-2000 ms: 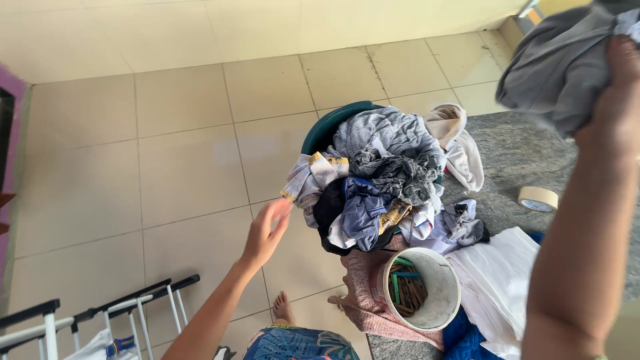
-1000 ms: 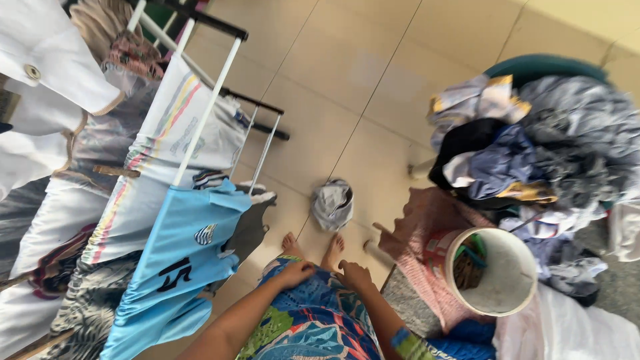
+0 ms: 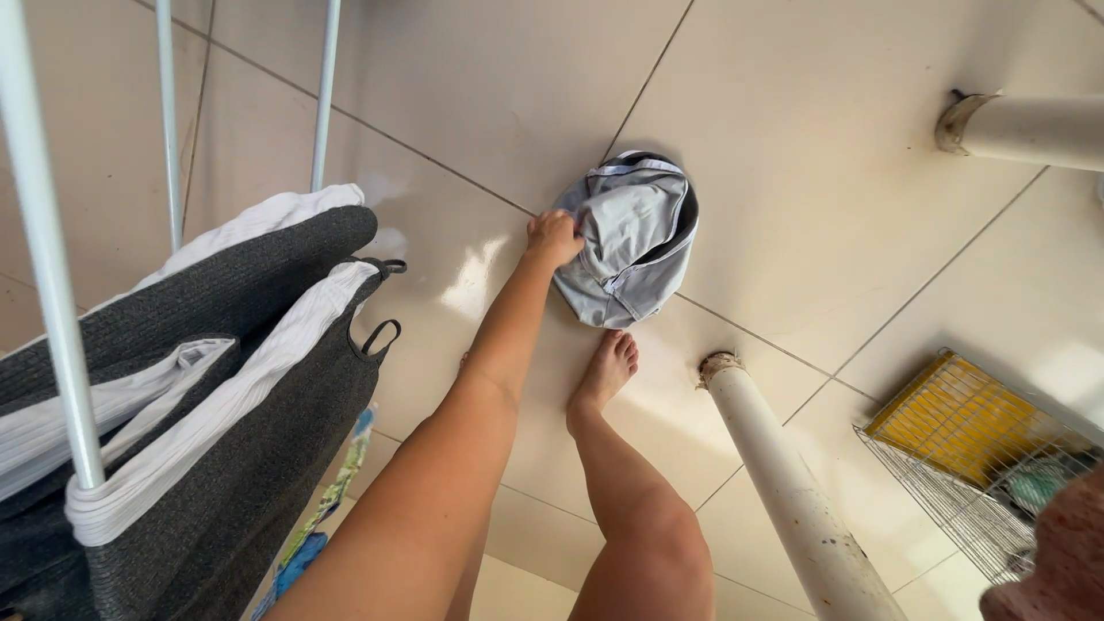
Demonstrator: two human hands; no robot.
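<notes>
A crumpled grey garment (image 3: 634, 237) with a pale lining or trim lies in a round heap on the tiled floor, just beyond my bare foot. My left hand (image 3: 555, 239) reaches down to it and grips the fabric at the heap's left edge. The rest of the heap lies loose on the tiles. My right hand is out of the picture; at the lower right corner there is only a blurred reddish cloth edge (image 3: 1052, 552).
Dark grey and white garments (image 3: 233, 388) hang on a white-tubed drying rack (image 3: 52, 241) at the left. Two white, worn table legs (image 3: 789, 483) stand at the right. Beyond the nearer leg, a wire cage (image 3: 957, 431) with a yellow panel sits on the floor.
The grey cloth lifted at the upper right two seconds ago is no longer raised; a grey heap lay on the floor one second ago. My left hand has since come down onto it. The view has dropped floorward.
</notes>
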